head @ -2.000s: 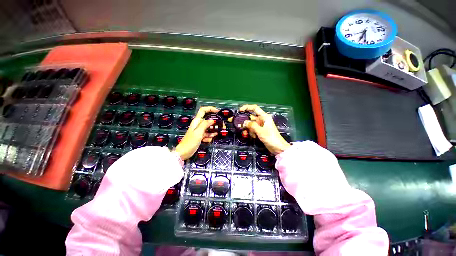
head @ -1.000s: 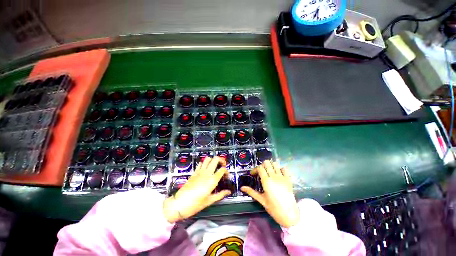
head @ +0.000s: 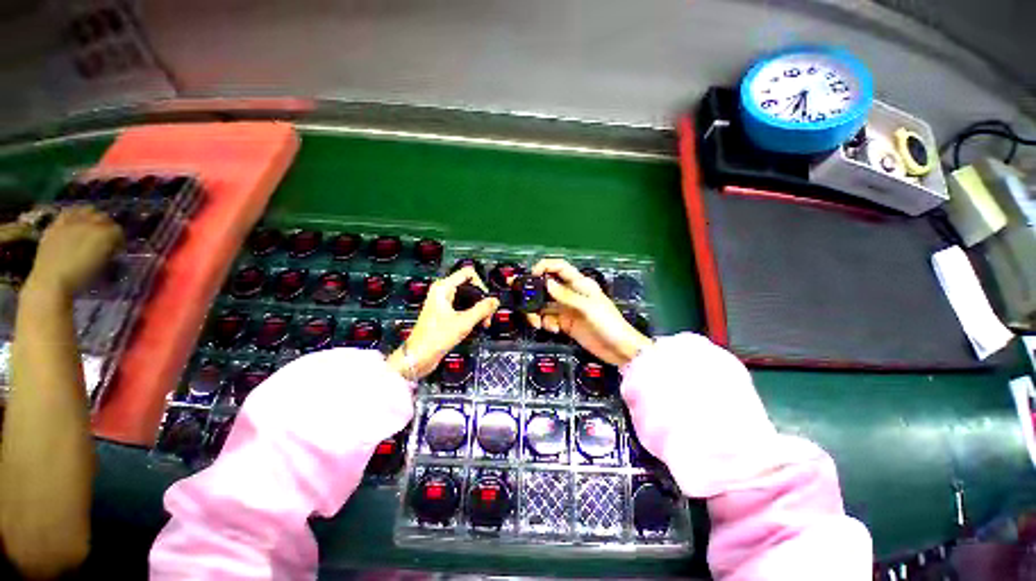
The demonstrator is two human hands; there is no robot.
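My left hand (head: 444, 322) holds a dark round module (head: 468, 297) between thumb and fingers over the upper part of the clear blister tray (head: 553, 541). My right hand (head: 582, 310) holds another dark module (head: 529, 293), which shows a small blue glint. In the tray, many pockets hold discs. Several have red marks, and a row below my hands shows whitish faces. Two front pockets (head: 571, 500) and one higher pocket (head: 499, 372) show a crosshatch pattern. The pockets right under my hands are partly hidden.
A second blister tray of red-marked discs (head: 331, 286) lies left. Another person's blurred hand (head: 77, 252) is over trays on the orange-red mat (head: 248, 168). A blue clock (head: 805, 99), a white box (head: 885, 170) and a black mat (head: 842, 283) are at right, with white paper (head: 971, 301).
From the front of the tray, both hands have moved up over its upper part and hold modules raised. Two front pockets now show crosshatch. The other person's arm has appeared at left. The camera view has shifted.
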